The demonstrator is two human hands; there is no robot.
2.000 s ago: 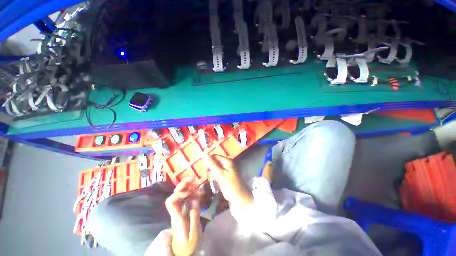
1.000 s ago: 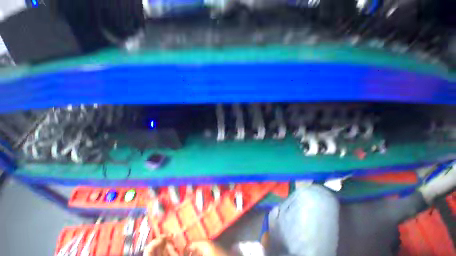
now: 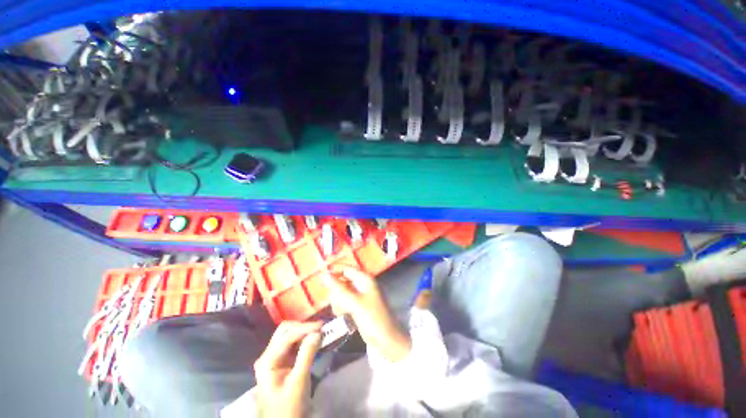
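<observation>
My left hand (image 3: 285, 361) pinches the pale strap of a smartwatch (image 3: 334, 330) between thumb and fingertips, above my lap. My right hand (image 3: 365, 309) is at the other end of the same watch, its fingers curled at the strap. The watch face and clasp are too small to make out. The orange-red receiving tray (image 3: 282, 273) lies just beyond my hands, tilted against the shelf. Closed watches sit in its far pockets; several near pockets are empty.
A supply tray (image 3: 170, 286) with open straps is beside my left leg. Lit watches (image 3: 178, 224) sit under the green shelf (image 3: 393, 175). The shelf holds a square-faced watch (image 3: 244, 167), a black cable (image 3: 173, 167) and many strapped watches. Stacked trays (image 3: 672, 351) stand at right.
The view swung up, then back down, so my hands are fully in view again. The strap now shows clearly between them. The lit screens changed colour.
</observation>
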